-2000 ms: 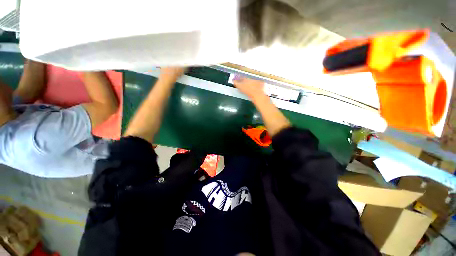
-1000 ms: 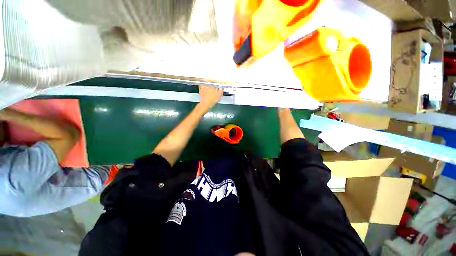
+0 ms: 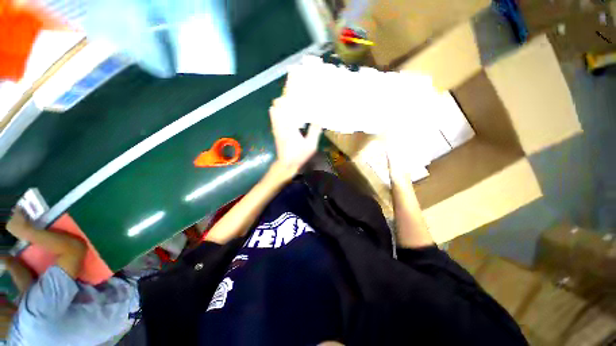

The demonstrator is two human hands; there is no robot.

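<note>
A row of white unit boxes (image 3: 358, 98), overexposed, is held between my two hands above the near side of the open carton. My left hand (image 3: 295, 145) grips the row's left end. My right hand (image 3: 398, 172) is at its near right side, its fingers partly lost in glare. The brown shipping carton (image 3: 503, 179) stands at the right with flaps folded out. White boxes (image 3: 457, 128) lie inside it; where the held row ends among them is hard to tell.
An orange tape dispenser (image 3: 223, 152) lies on the green conveyor belt (image 3: 162, 182). A person in a light shirt (image 3: 50, 304) is at the lower left. A pen cup (image 3: 352, 48) stands at the belt's end. A blurred orange object hangs over the upper left.
The view has turned right toward the carton. My hands have moved from the belt's far side to the carton with the white row. The tape dispenser still lies on the belt.
</note>
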